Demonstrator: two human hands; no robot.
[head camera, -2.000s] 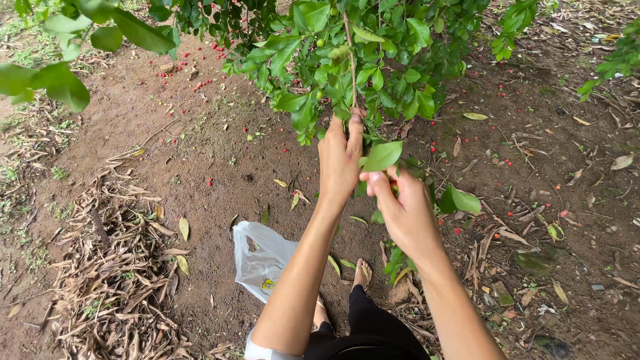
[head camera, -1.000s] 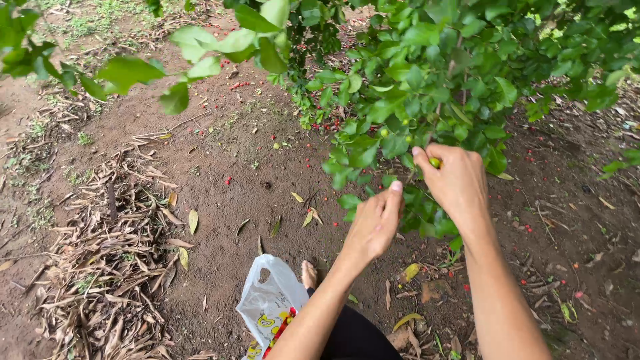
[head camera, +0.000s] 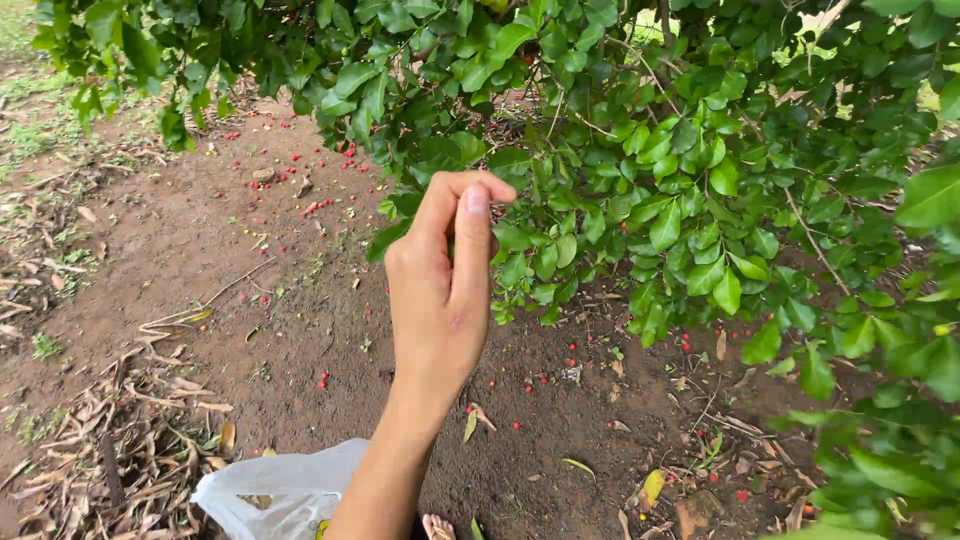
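Note:
My left hand (head camera: 442, 277) is raised in front of the leafy bush (head camera: 675, 202), its fingers curled toward the thumb against the green leaves. Whether anything sits between those fingers cannot be told. My right hand is outside the view. Below my left forearm, a white translucent plastic bag (head camera: 292, 487) with a handle opening shows at the bottom edge, partly covered by the arm. Red fruits (head camera: 322, 380) lie scattered on the bare soil under and beside the bush.
A heap of dry leaves (head camera: 127, 450) lies at the lower left. Thin bare branches (head camera: 817, 240) run through the foliage at right. My sandalled foot (head camera: 438, 526) shows at the bottom. Leaves (head camera: 885, 472) reach close at the lower right.
My right hand, at the foliage beside my left hand in both earlier frames, has left the view. My left hand is now raised with curled fingers. The view has shifted, showing more bush.

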